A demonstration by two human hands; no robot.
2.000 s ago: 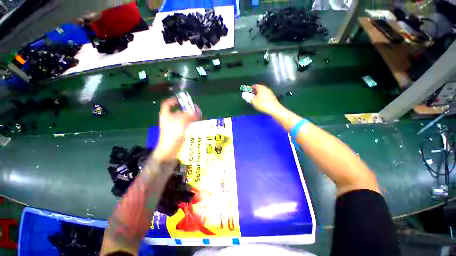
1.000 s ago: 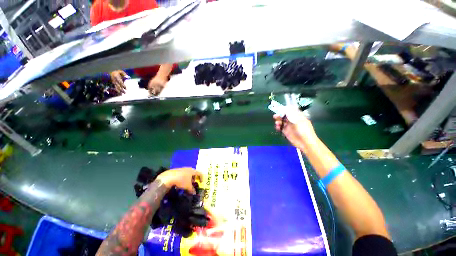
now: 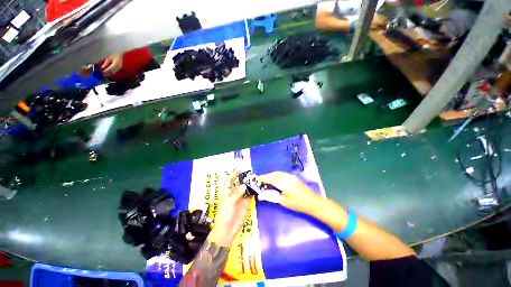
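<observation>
My left hand (image 3: 234, 203) and my right hand (image 3: 284, 191) meet over the middle of the printed carton (image 3: 286, 235). Between their fingers is a small circuit board (image 3: 251, 183) with silver and dark parts, at a black piece that looks like a housing, mostly hidden by the fingers. A white patch shows by my right fingers. A heap of black plastic housings (image 3: 150, 216) lies on the left part of the carton and beside it. A thin black cable (image 3: 295, 156) lies on the carton's blue far part.
The green belt (image 3: 235, 120) beyond carries loose boards (image 3: 365, 98). Across it are a white sheet with black housings (image 3: 204, 63), a cable heap (image 3: 302, 51) and people's hands. A blue bin (image 3: 84, 276) is at lower left; a grey post (image 3: 448, 73) stands right.
My right hand has come back from the belt to the carton. My left hand has left the housing heap and joined it. The view has shifted, and a cable now lies on the carton.
</observation>
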